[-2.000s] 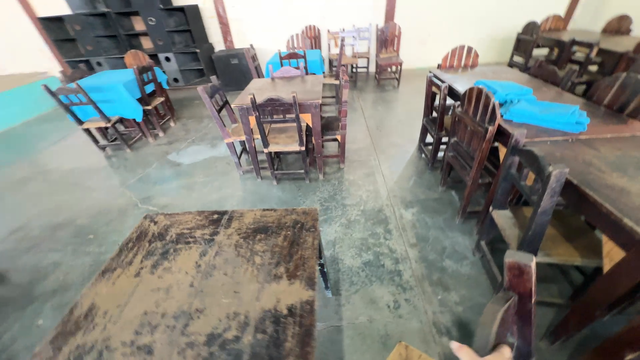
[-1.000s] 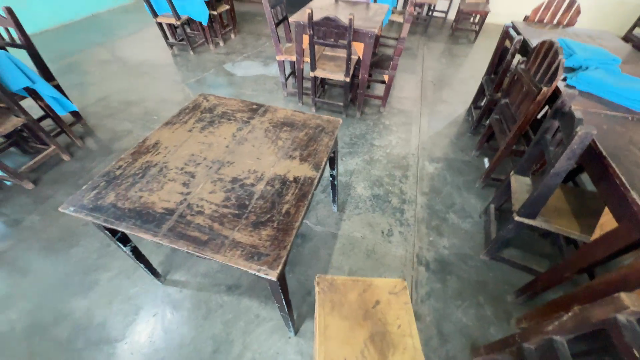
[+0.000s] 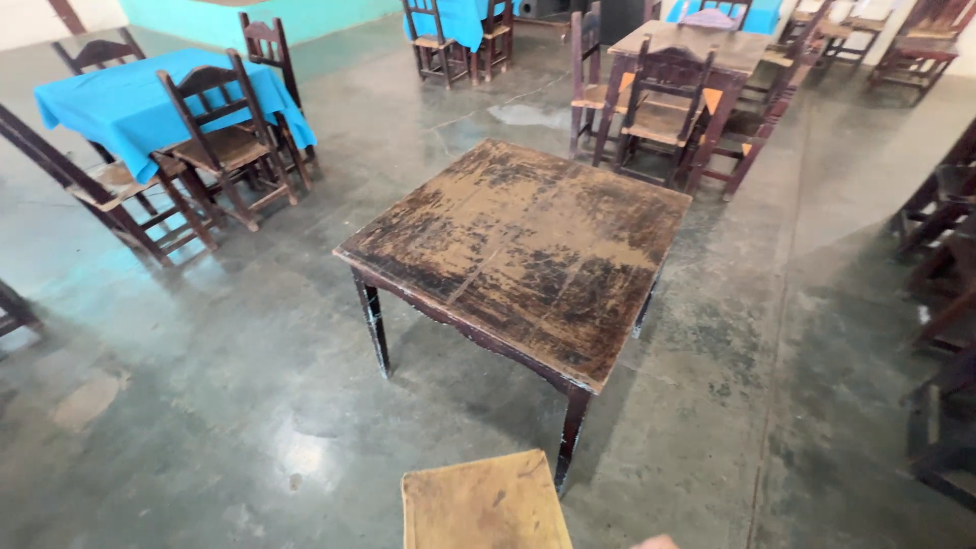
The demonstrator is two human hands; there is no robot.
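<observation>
At the bottom edge, a small bit of a hand (image 3: pixel 656 542) shows, just right of a chair's tan seat (image 3: pixel 488 503); which hand it is and what it holds are hidden below the frame. The seat's near part is cut off and its back is out of view. Beyond the seat stands a square wooden table (image 3: pixel 518 252) with a worn, scratched brown top and dark legs. Nothing lies on its top. My other hand is not seen.
A table with a blue cloth (image 3: pixel 152 91) and dark wooden chairs (image 3: pixel 221 145) stand at the left. Another wooden table (image 3: pixel 686 44) with chairs is behind at the right. Dark furniture (image 3: pixel 945 305) lines the right edge. The floor (image 3: pixel 229 381) is grey and glossy.
The view has swung left and down since the first frame. A hand beside a chair's back showed at the bottom two seconds ago; the tan seat now lies nearer the worn table.
</observation>
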